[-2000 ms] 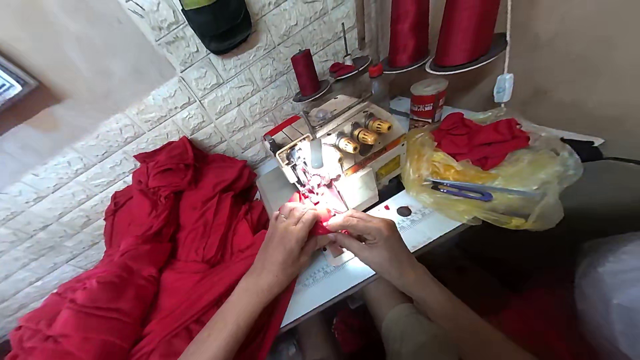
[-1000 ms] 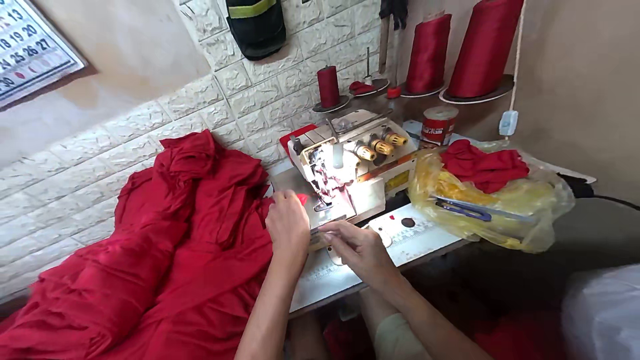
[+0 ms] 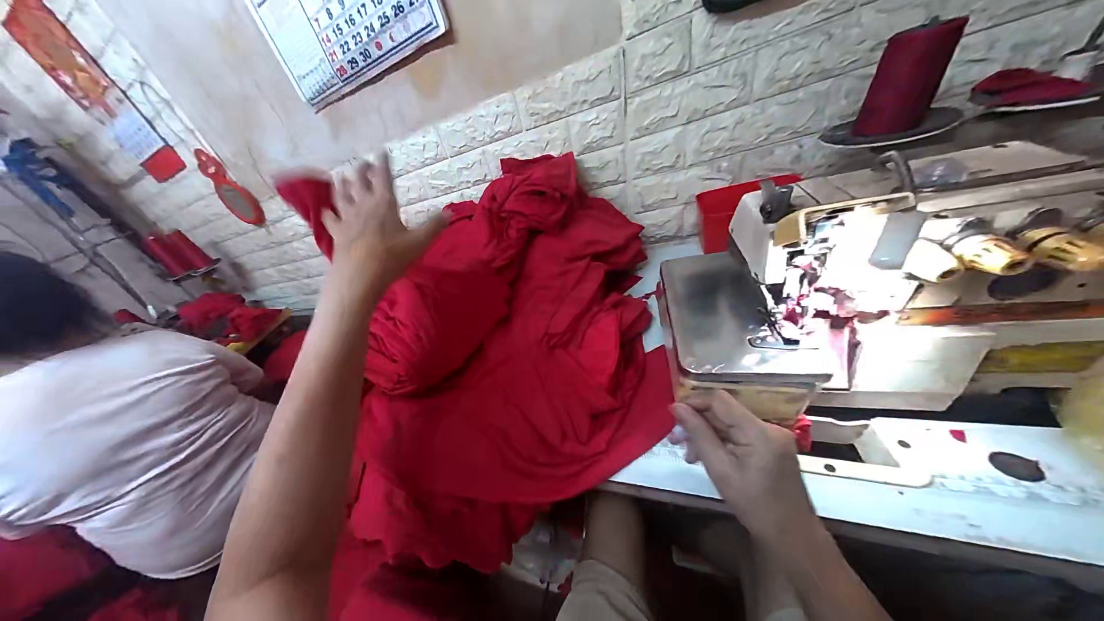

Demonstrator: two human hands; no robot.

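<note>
My left hand is raised over the left part of the cloth heap, blurred, its fingers spread and thumb out. A small piece of red cloth shows just left of its fingers; whether they touch is unclear. My right hand, fingertips drawn together, is at the front corner of the metal plate of an overlock sewing machine. Something small and pale shows by its fingertips, too blurred to name. Red fabric lies heaped left of the machine, its edge reaching near my right fingertips. The machine's lamp lights the presser-foot area.
A person in a white top sits at the far left, back turned. A cone of dark red thread stands behind the machine. The white table runs along its front. A brick-patterned wall and a calendar are behind.
My left hand has moved from beside the machine, up and left over the cloth heap. My right hand remains near the machine's front. The view has swung left, bringing in the other person.
</note>
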